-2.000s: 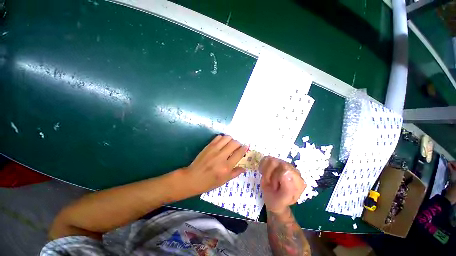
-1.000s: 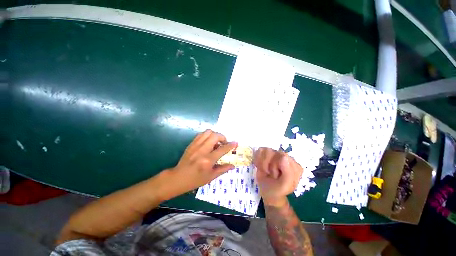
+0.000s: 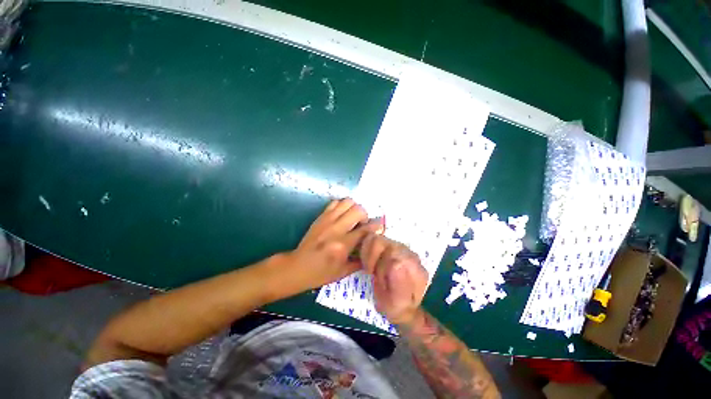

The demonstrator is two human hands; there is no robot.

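The white adhesive pad sheet [image 3: 425, 156], with rows of small dark marks, lies on the green bench under my hands. My left hand [image 3: 334, 240] and my right hand [image 3: 392, 269] are together over its lower part, fingertips touching. The cream plastic housing is almost wholly hidden between my fingers; only a small edge seems to show. My left fingers are curled around it. My right hand is bunched over it, and whether it holds anything is hidden. The heap of small white backing papers [image 3: 487, 257] lies right of the sheet.
Spare adhesive sheets [image 3: 585, 234] lie on bubble wrap [image 3: 563, 179] at the right. Beyond are a yellow-and-black tool [image 3: 598, 305] and an open cardboard box [image 3: 665, 312] of small dark parts. A long white tube [image 3: 635, 86] stands behind. A pale metal edging [image 3: 335, 40] borders the bench.
My right hand has moved left against my left hand, covering the cream housing that showed between them before. The view has shifted slightly.
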